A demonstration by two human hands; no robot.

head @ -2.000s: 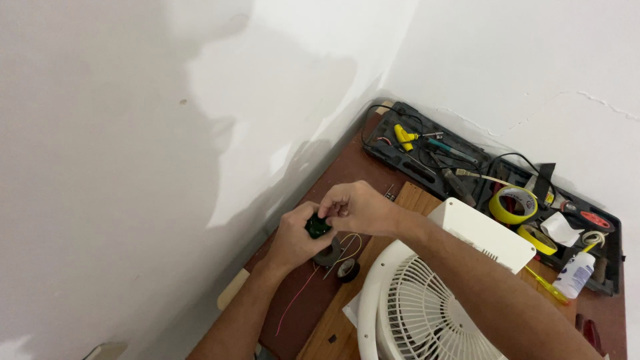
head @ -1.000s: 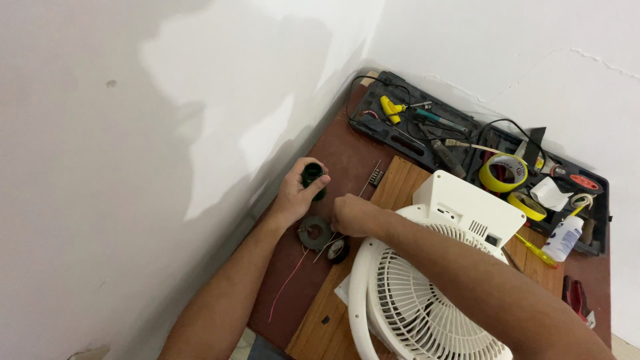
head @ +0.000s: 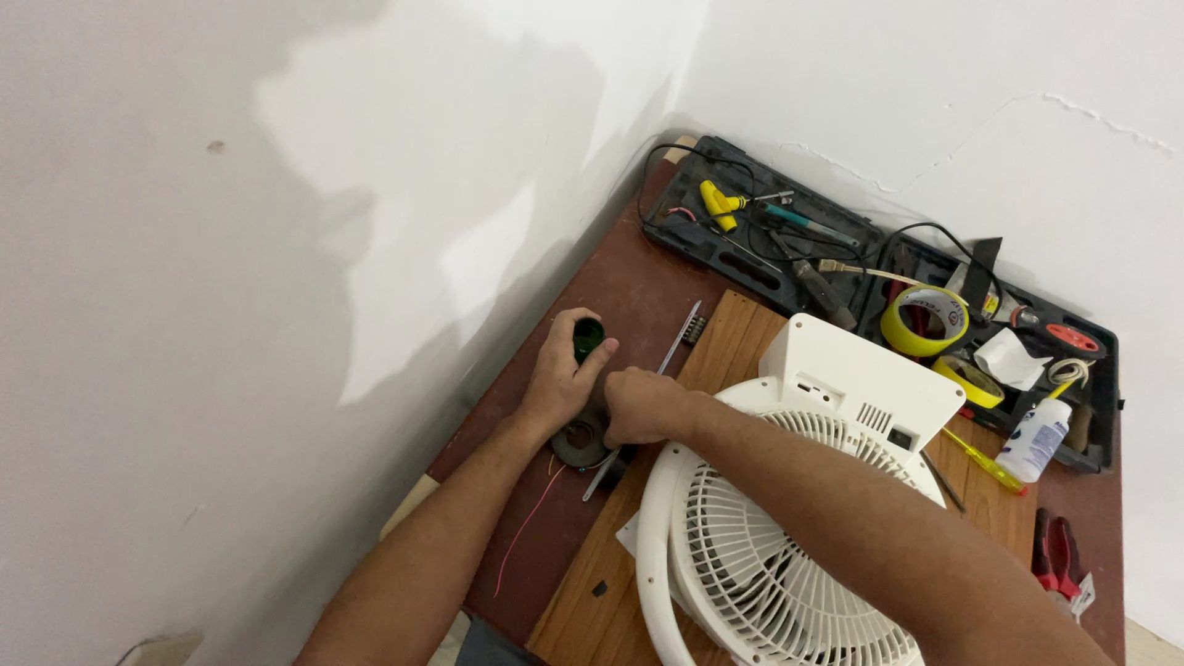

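My left hand [head: 564,375] holds a small dark green cylindrical part [head: 588,340], its open end facing up. Just right of it my right hand [head: 643,405] is closed, knuckles up, over the table beside a dark grey ring-shaped part [head: 581,438]; what its fingers hold, if anything, is hidden. A pink wire [head: 530,529] runs down from the ring. One thin pale metal strip [head: 680,338] shows above the right hand, and another pale end sticks out below it. A white fan [head: 795,546] with a round grille lies beneath my right forearm.
An open black tool case [head: 758,273] with a yellow-handled tool [head: 721,205] and yellow tape [head: 923,321] lies along the wall. Nearby are a white bottle [head: 1034,439], a yellow screwdriver [head: 985,460] and red-handled pliers [head: 1057,555]. The fan overlaps a wooden board [head: 731,347].
My two hands were together at the green part two seconds ago. My right hand has since moved away from it, down to the table, while my left hand keeps the part.
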